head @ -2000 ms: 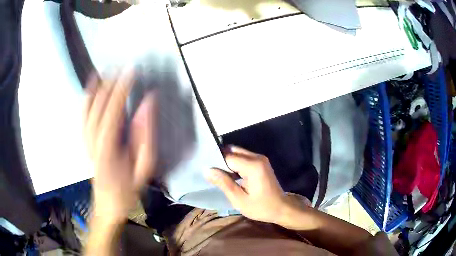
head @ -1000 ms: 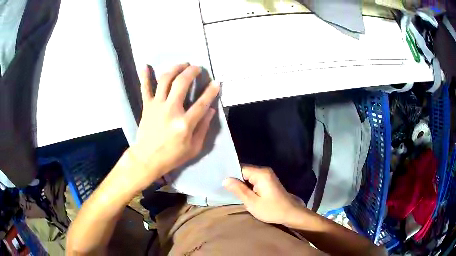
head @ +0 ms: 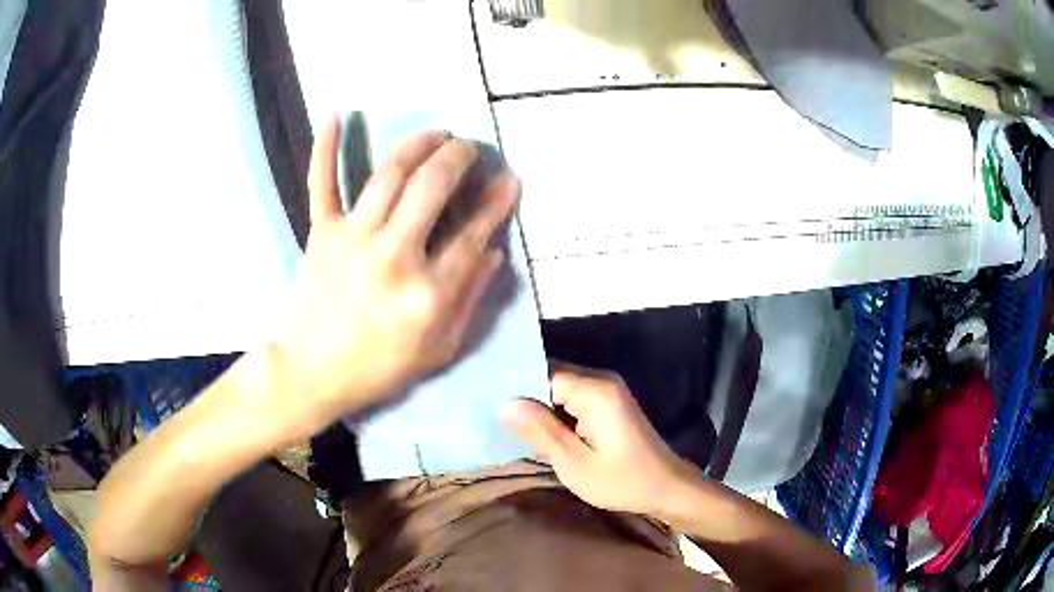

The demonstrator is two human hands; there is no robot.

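Note:
A light grey panel [head: 462, 347] lies along the white table and hangs over its front edge onto my lap. My left hand [head: 405, 254] rests on it, fingers bent and spread, pressing it flat. My right hand [head: 589, 434] pinches its right edge near the lower end, thumb on top. A dark strip [head: 273, 127] runs beside the panel on its left. The panel's far end is out of the picture.
The machine bed [head: 624, 46] is at the top, with a grey pointed flap [head: 815, 69] on it. A dark panel [head: 41, 208] hangs at far left. Grey pieces with a dark stripe [head: 786, 382] hang below the table. A blue basket [head: 861, 428] holds red cloth [head: 942, 463].
Two seconds ago my left hand was blurred in motion; it now lies spread on the panel. The panel lies straighter. My right hand keeps its pinch. The view has shifted, showing more machine.

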